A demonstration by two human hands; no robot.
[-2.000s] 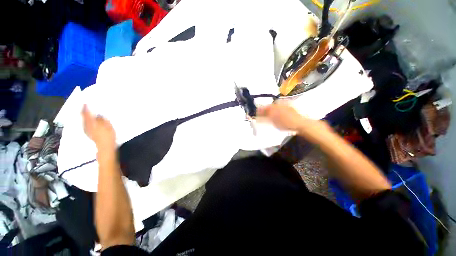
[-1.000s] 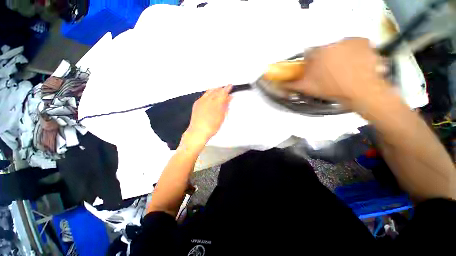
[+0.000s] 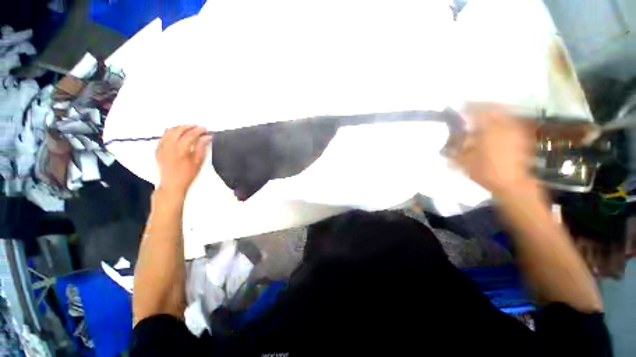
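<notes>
A white garment panel (image 3: 390, 164) lies across the ironing table. A narrow dark seam (image 3: 279, 127) runs across it, with a black insert panel (image 3: 268, 159) below the seam. My left hand (image 3: 183, 155) has its fingertips at the seam, left of the black insert; whether they pinch the cloth is unclear. My right hand (image 3: 494, 148) is blurred at the seam's right end, by a dark bit of cloth; its grip cannot be told. The steam iron (image 3: 566, 157) sits at the right end of the table, partly hidden behind my right hand.
Loose white, grey and brown striped pieces (image 3: 59, 157) are heaped at the table's left end. Blue crates (image 3: 139, 14) show at the top left and below the table. Dark cloth hangs at the left. A pale wall (image 3: 600, 35) is at the right.
Since one second ago my right hand has let go of the iron, which is now farther right. My left hand has moved left along the seam.
</notes>
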